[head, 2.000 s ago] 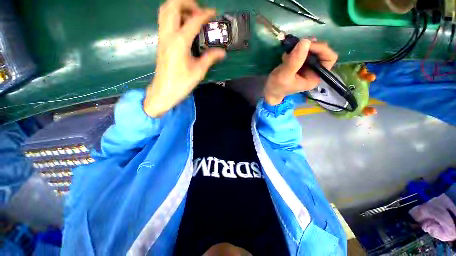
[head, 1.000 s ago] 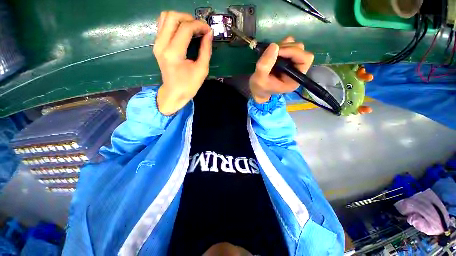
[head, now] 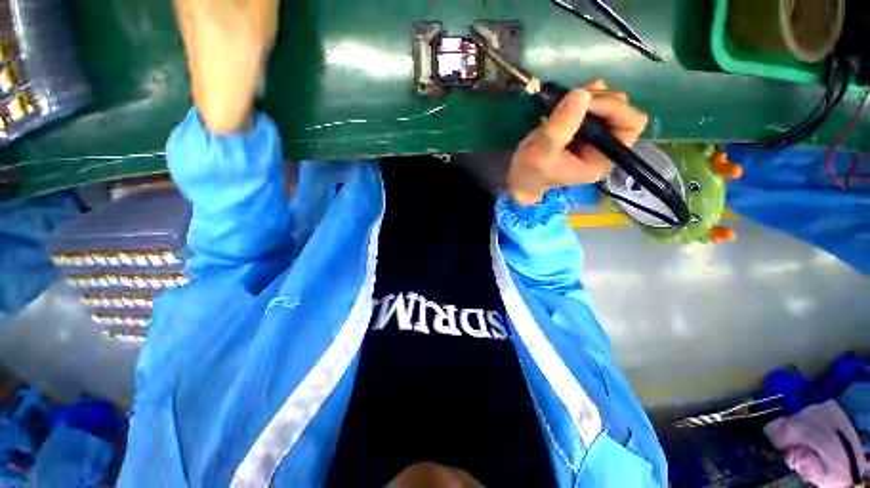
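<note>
The small device assembly (head: 457,60), dark with a white inside, sits in the metal fixture (head: 426,71) on the green bench. My right hand (head: 578,143) holds the black soldering iron (head: 611,145) like a pencil. Its metal tip points up and left, at the right part of the fixture beside the assembly; I cannot tell if it touches. My left hand (head: 227,57) is blurred and cut off by the top edge, well left of the fixture. Its fingers are out of the picture. A thin pale solder wire (head: 382,118) lies on the bench in front of the fixture.
Tweezers (head: 615,27) lie above and right of the fixture. A green tray (head: 722,48) with a brown tub (head: 811,27) is at the top right. A green cartoon-animal fan (head: 701,195) is at the bench edge. Clear parts trays (head: 43,67) are at the left, with more below (head: 124,238).
My left hand has left the assembly and moved left and up out of the picture. The iron's tip has drawn back slightly to the right of the assembly's inside.
</note>
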